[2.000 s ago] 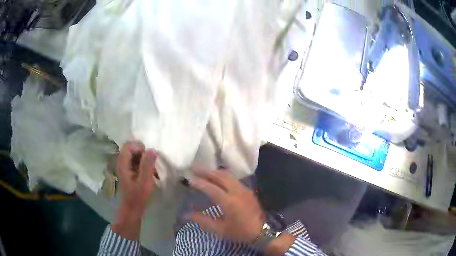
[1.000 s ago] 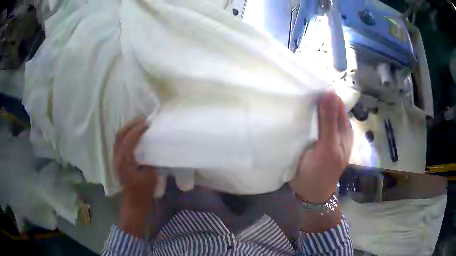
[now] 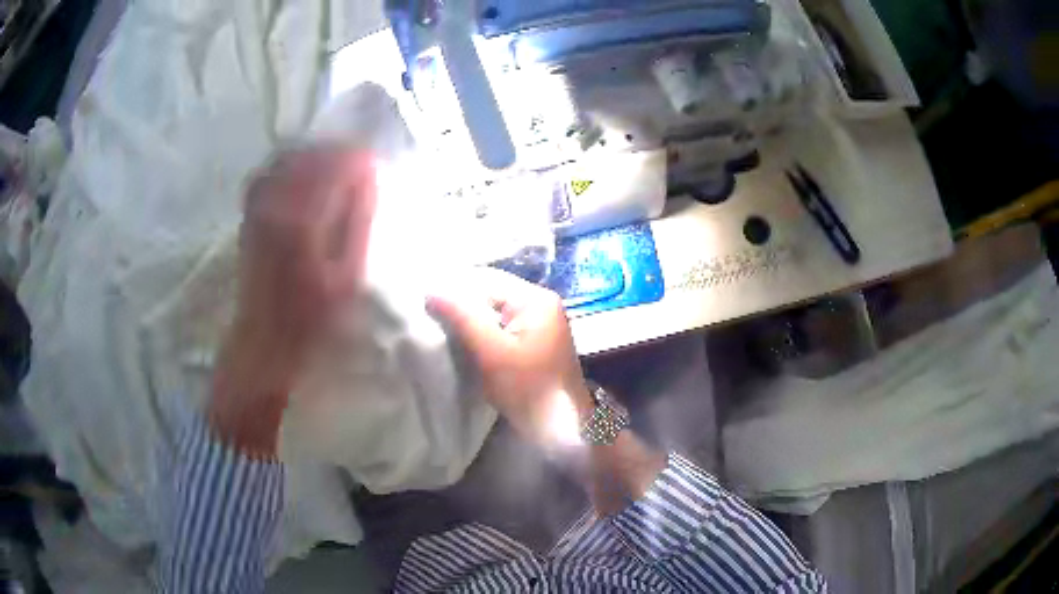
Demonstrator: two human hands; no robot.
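A large white-cream garment (image 3: 383, 406) lies bunched left of the machine and hangs over the table's front edge. My right hand (image 3: 517, 342) pinches its edge between thumb and fingers, just in front of the needle area, beside the blue plate (image 3: 610, 269). My left hand (image 3: 308, 238) is blurred and lies over the cloth to the left of the needle area; its fingertips are lost in glare, so its grip cannot be told. The overlock machine (image 3: 616, 116) stands ahead, its needle area hidden by bright glare.
Dark thread snips (image 3: 822, 216) lie on the right of the pale table (image 3: 894, 209). A stack of white cut pieces (image 3: 883, 406) lies on a support at the lower right. A white-rimmed opening (image 3: 856, 52) is at the upper right.
The garment was stretched between both hands over the lap. Both hands have moved with it to the machine front, and the view has shifted right, showing the blue plate again.
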